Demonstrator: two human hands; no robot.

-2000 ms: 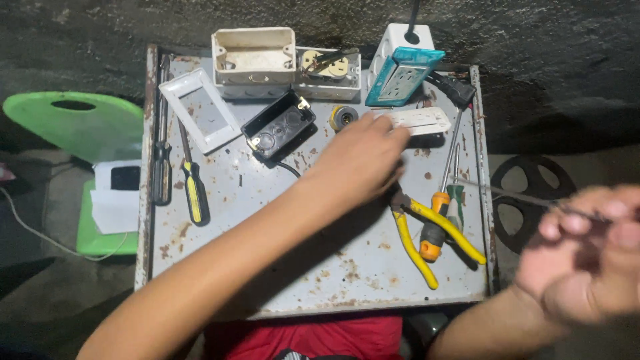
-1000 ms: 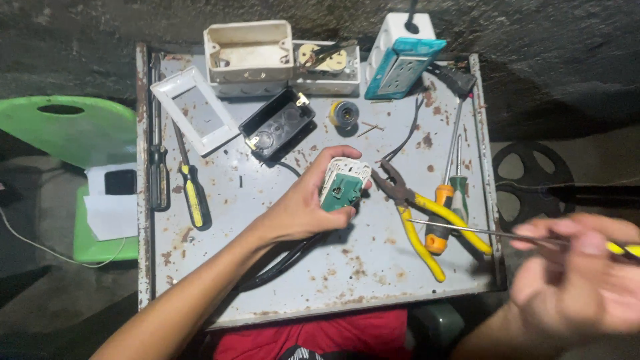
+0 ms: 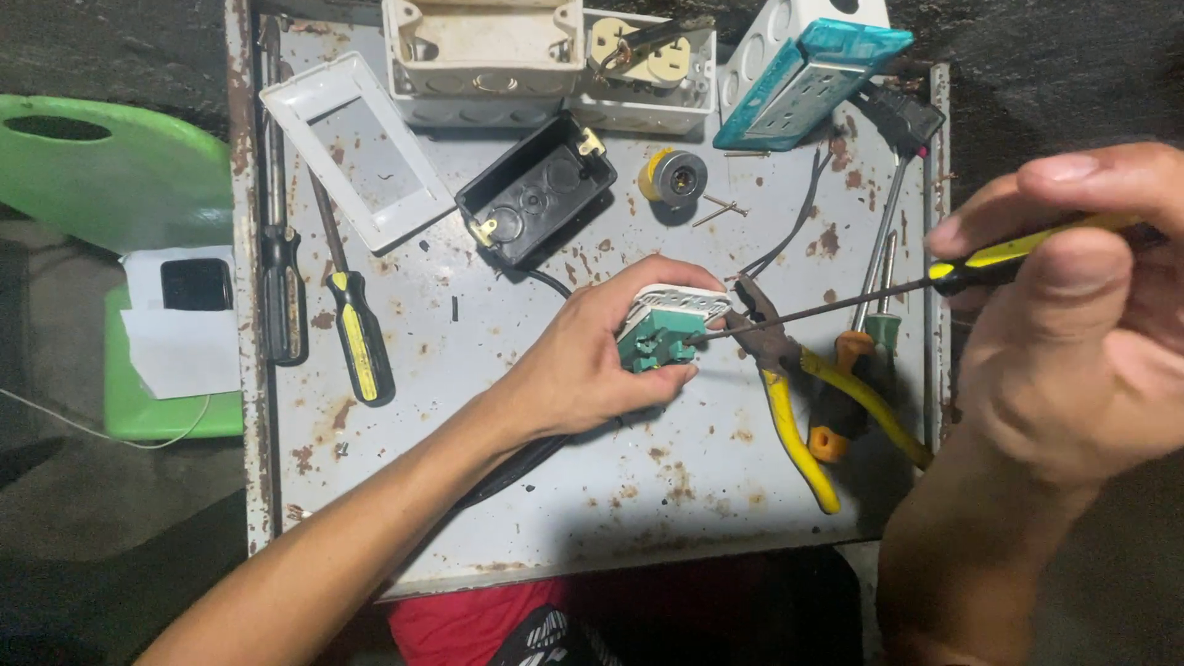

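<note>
My left hand (image 3: 610,351) grips a white and green electrical outlet (image 3: 661,338), its green back turned up. In my right hand (image 3: 1064,305) is a yellow and black screwdriver (image 3: 832,305); its tip meets the outlet's green side, though whether it sits on a screw I cannot tell. Just right of the outlet, combination pliers with yellow handles (image 3: 786,370) lie on the metal table. Above my left hand stand a black outlet box (image 3: 538,192) and a roll of tape or wire (image 3: 673,178), with a few screws (image 3: 720,211) beside the roll.
At the table's back are a cream utility box (image 3: 486,79), a box with a cream receptacle (image 3: 638,51) and a teal-framed outlet box (image 3: 805,83). A white cover frame (image 3: 356,153) and two screwdrivers (image 3: 361,338) (image 3: 280,296) lie left. A green chair (image 3: 171,361) stands beside the table.
My left hand has picked the outlet up off the table and turned its green back up. The screwdriver in my right hand has come across to the outlet. The view has moved closer.
</note>
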